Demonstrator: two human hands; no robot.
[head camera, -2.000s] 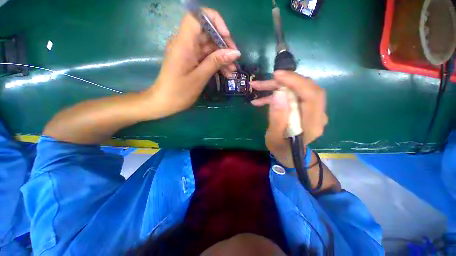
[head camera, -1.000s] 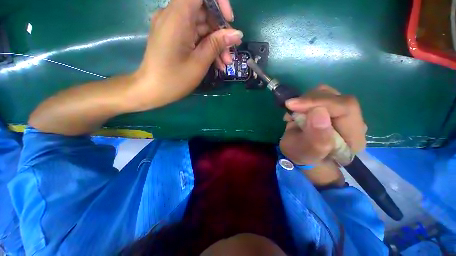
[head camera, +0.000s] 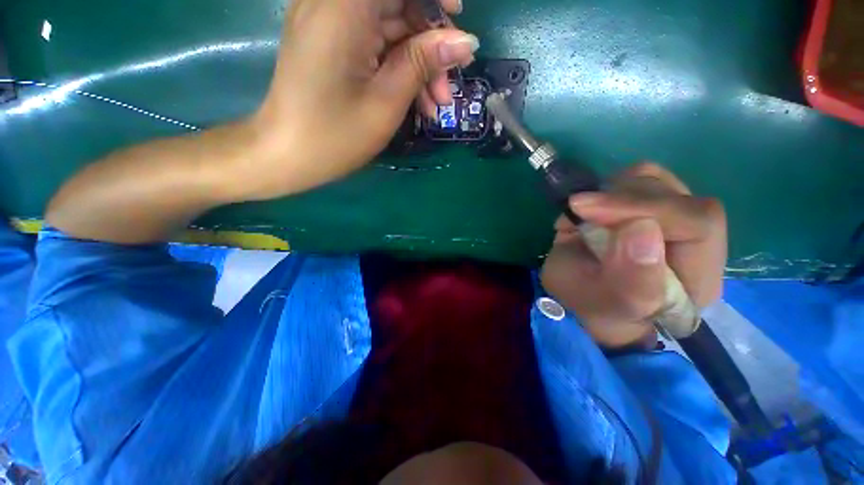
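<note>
A small electronic module (head camera: 459, 114) with white, blue and silver spots sits in a black soldering fixture (head camera: 512, 74) on the green bench. My left hand (head camera: 369, 80) holds the tweezers (head camera: 434, 13) between thumb and fingers over the module's upper left; their tip is hard to make out. My right hand (head camera: 639, 251) holds the soldering iron (head camera: 567, 180) by its pale grip. The iron's tip is at the module's right edge; whether it touches is unclear. My left hand hides the fixture's left part.
The red tray (head camera: 817, 80) is cut off at the upper right. Thin solder wire (head camera: 142, 106) runs across the bench (head camera: 237, 210) from the left. A small white piece (head camera: 46, 30) lies at the upper left. The yellow-marked edge is near my left forearm.
The iron has swung from pointing away up the bench to pointing at the module's right side. My right hand has moved right and down. The view has shifted slightly.
</note>
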